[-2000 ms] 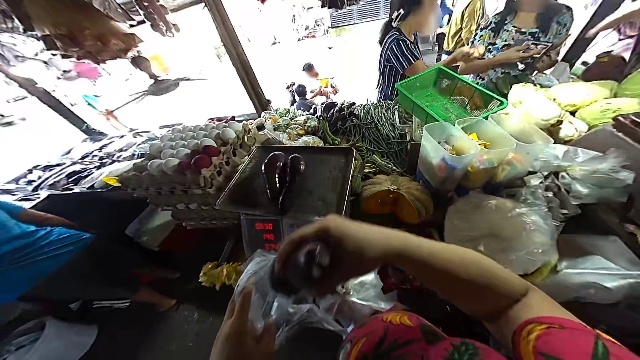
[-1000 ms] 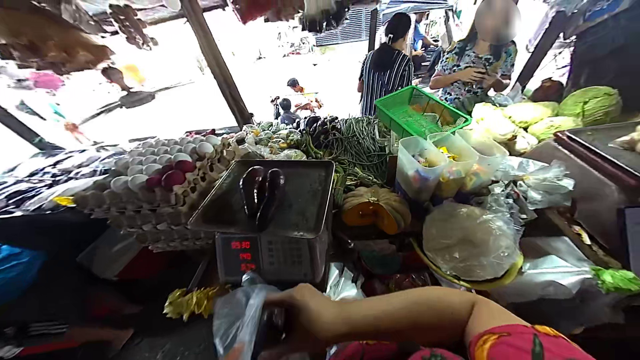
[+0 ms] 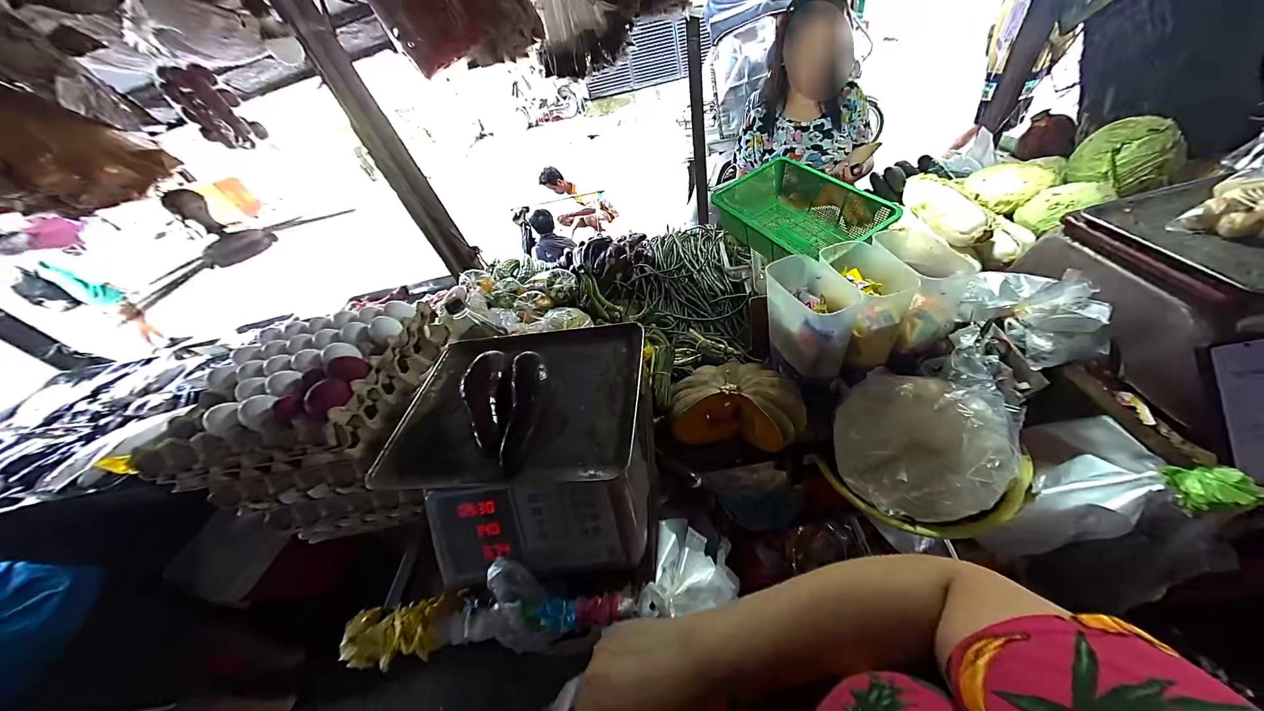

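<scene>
Two dark eggplants [image 3: 506,403] lie on the metal tray [image 3: 583,434] of a digital scale [image 3: 533,533] with lit red digits. My right hand [image 3: 632,671] is low at the bottom edge, below the scale, its fingers cut off or hidden; whether it holds anything does not show. A bit of clear plastic shows beside it. Bundled plastic bags [image 3: 513,602] lie between that hand and the scale. My left hand is out of view.
Stacked trays of eggs [image 3: 306,395] stand left of the scale. Right of it are a cut squash [image 3: 739,405], plastic containers [image 3: 810,316], a green basket [image 3: 805,212], cabbages [image 3: 1126,158] and a wrapped round bundle [image 3: 928,444]. A person [image 3: 805,109] stands across the stall.
My right hand, over a plastic bag with a dark item in it two seconds ago, has moved down to the frame's bottom edge. My left hand has gone out of view. The eggplants stay on the scale.
</scene>
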